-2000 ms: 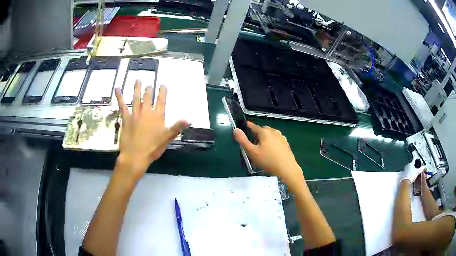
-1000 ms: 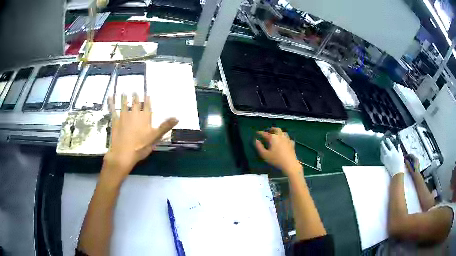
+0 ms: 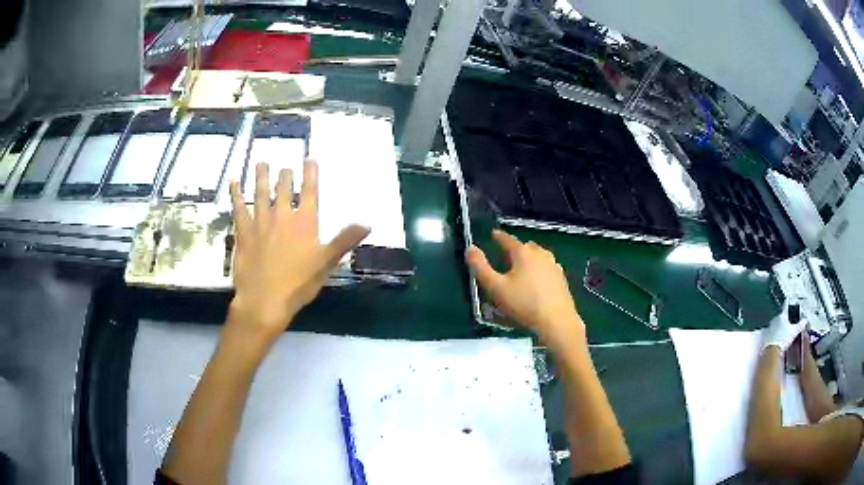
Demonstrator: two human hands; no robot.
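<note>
My left hand (image 3: 279, 251) lies palm down with fingers spread on the white end plate (image 3: 355, 180), holding nothing. Its fingertips overlap the near end of the last phone frame (image 3: 279, 125) in the row. The taped cover plate (image 3: 175, 248) is partly under this hand. My right hand (image 3: 526, 289) has its thumb and fingers around a dark, silver-edged phone frame (image 3: 470, 227) at the green mat. The hand hides much of it, so whether it is lifted or lying is unclear. Several more frames (image 3: 199, 156) lie side by side on the feed track.
A blue pen (image 3: 349, 431) lies on white paper (image 3: 445, 407). A black blister tray (image 3: 568, 175) stands right of the metal post (image 3: 436, 85). Two thin frames (image 3: 622, 294) lie on the mat. A small dark block (image 3: 382, 260) sits at the plate's corner. A neighbour's gloved hand (image 3: 784, 330) is at right.
My right hand has moved left and nearer the white plate since one second ago, and a long frame now shows at its fingers. My left hand stays spread on the plate. The camera view has shifted slightly.
</note>
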